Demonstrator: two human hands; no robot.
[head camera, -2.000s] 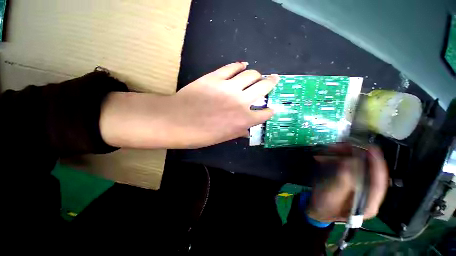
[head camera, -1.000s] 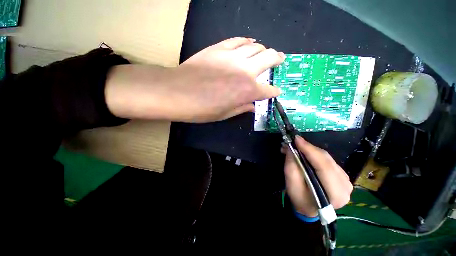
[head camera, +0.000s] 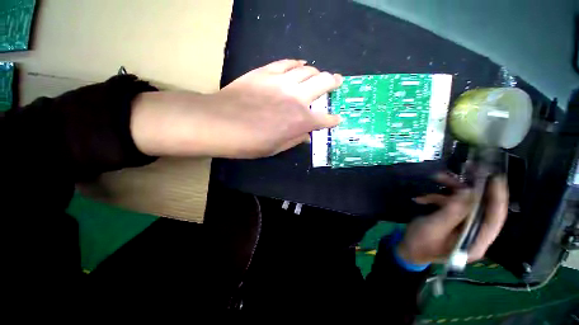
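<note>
A green circuit board (head camera: 384, 120) lies on a white sheet (head camera: 439, 111) that shows at its left and right ends. My left hand (head camera: 273, 114) lies at the board's left edge, with fingertips on it. I cannot tell whether it grips or only presses. My right hand (head camera: 454, 222), blurred, with a blue wristband (head camera: 406, 257), holds the soldering iron (head camera: 473, 222). The iron's blurred tip is at the mouth of the yellowish-white solder cup (head camera: 485, 119), right of the board; whether it touches is unclear.
The board lies on a black mat (head camera: 292, 32). A tan cardboard sheet (head camera: 139, 38) is at left, with green boards (head camera: 14, 25) beyond it. A grey-green conveyor surface (head camera: 482, 32) runs along the upper right. Dark equipment (head camera: 546, 216) stands at right; a pale tube passes below it.
Since one second ago, my right hand has moved right with the iron, from the board's left part to the cup. My left hand stays at the board's left edge. The whole view has shifted slightly.
</note>
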